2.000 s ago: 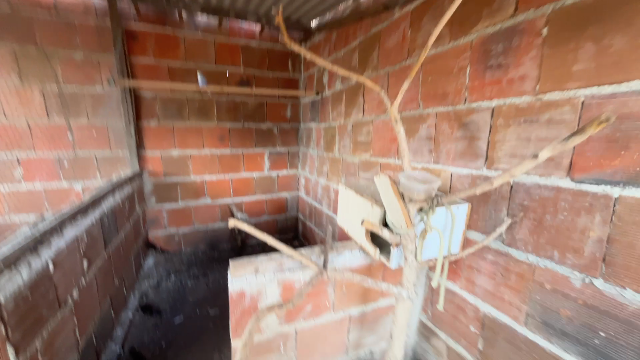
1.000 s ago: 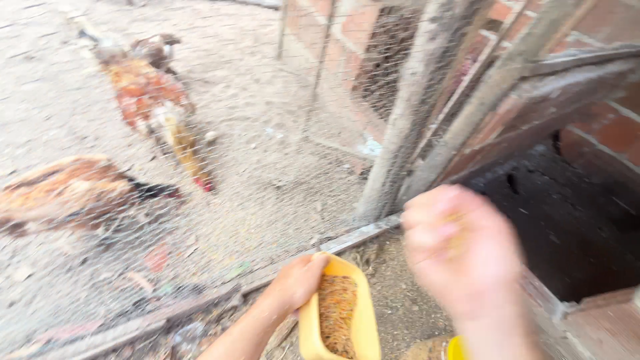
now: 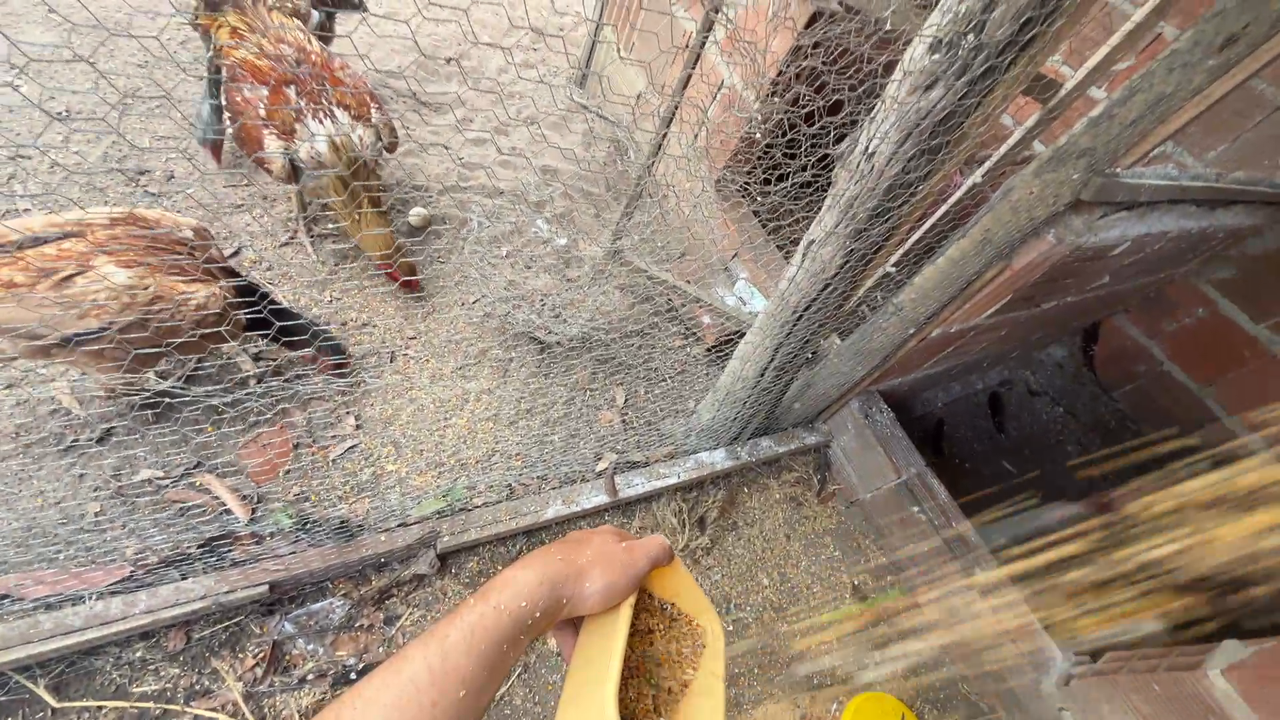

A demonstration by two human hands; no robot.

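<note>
My left hand (image 3: pixel 598 578) grips the rim of a yellow plastic container (image 3: pixel 708 640), low in the middle of the view. Mixed grain (image 3: pixel 662 655) lies inside it. A blurred spray of loose grain (image 3: pixel 1080 560) flies through the air at the lower right. My right hand is out of the frame. Beyond the wire mesh, a reddish-brown chicken (image 3: pixel 300 110) has its head down at the scattered grain on the soil, and a tan chicken with a dark neck (image 3: pixel 120 290) also bends to the ground at the left.
Hexagonal wire netting (image 3: pixel 520 250) rises from a wooden sill (image 3: pixel 640 485). Weathered wooden posts (image 3: pixel 850 220) lean at the right, next to a dark brick-walled pit (image 3: pixel 1020 410) and a low brick wall (image 3: pixel 900 480). Something round and yellow (image 3: pixel 877 707) shows at the bottom edge.
The view has swung from the brick walls to the netting and chickens. One second ago my right hand was raised at the right, closed; now it is out of view and grain is in the air.
</note>
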